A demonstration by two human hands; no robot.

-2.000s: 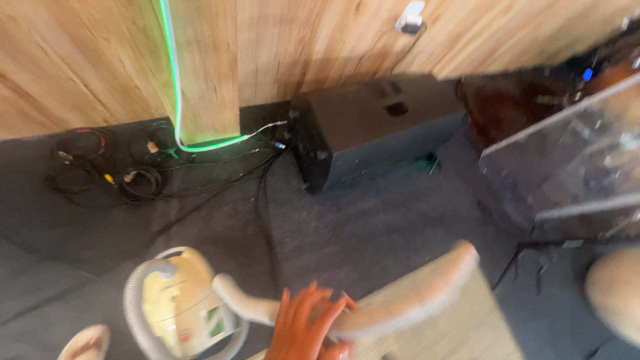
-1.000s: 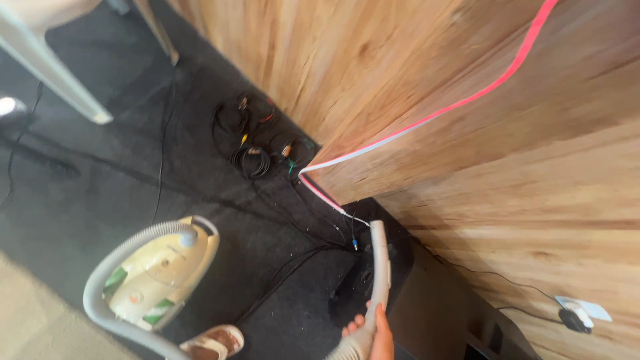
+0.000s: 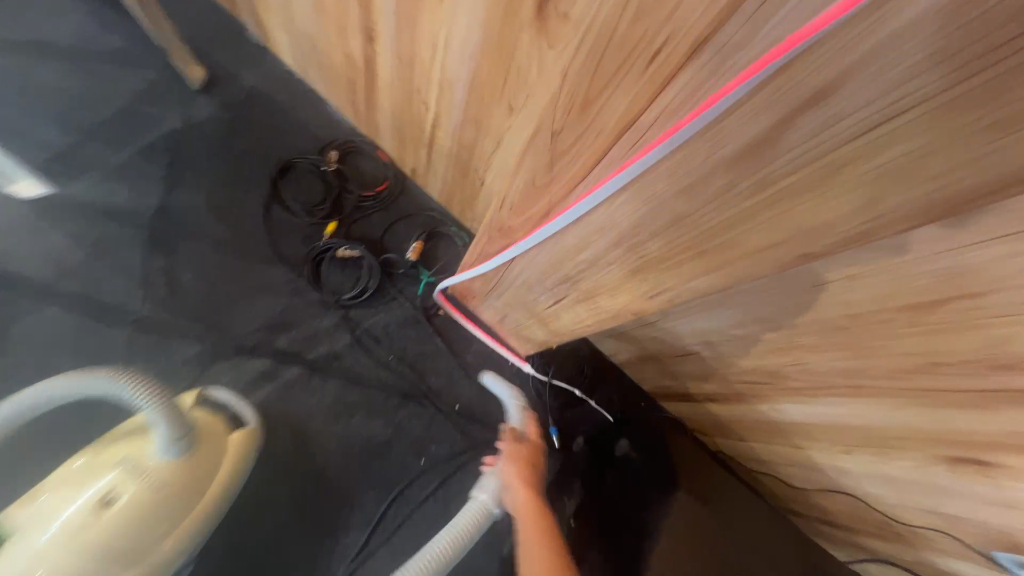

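My right hand (image 3: 522,460), low and right of centre, is closed around the pale plastic handle of a vacuum cleaner hose (image 3: 456,538). The bare tip of the tube (image 3: 500,390) points up and left over the dark floor, just below the end of a red-lit LED strip (image 3: 485,336). A cream canister vacuum cleaner (image 3: 120,488) stands at lower left, with its ribbed grey hose (image 3: 104,386) curving out of the top. A thin cable with a blue-tipped connector (image 3: 554,436) hangs right beside the hand. My left hand is not in the picture.
Coiled black cables (image 3: 344,272) lie on the dark carpet (image 3: 232,320) along the wood-panelled wall (image 3: 432,104). A black speaker-like box (image 3: 688,496) stands at lower right. A wooden leg (image 3: 172,48) shows at upper left. Thin cables (image 3: 872,512) run beside the right wall.
The view has swung strongly since two seconds ago. My right hand, near the black box one second ago, now holds the tube over the floor by the strip's lower end.
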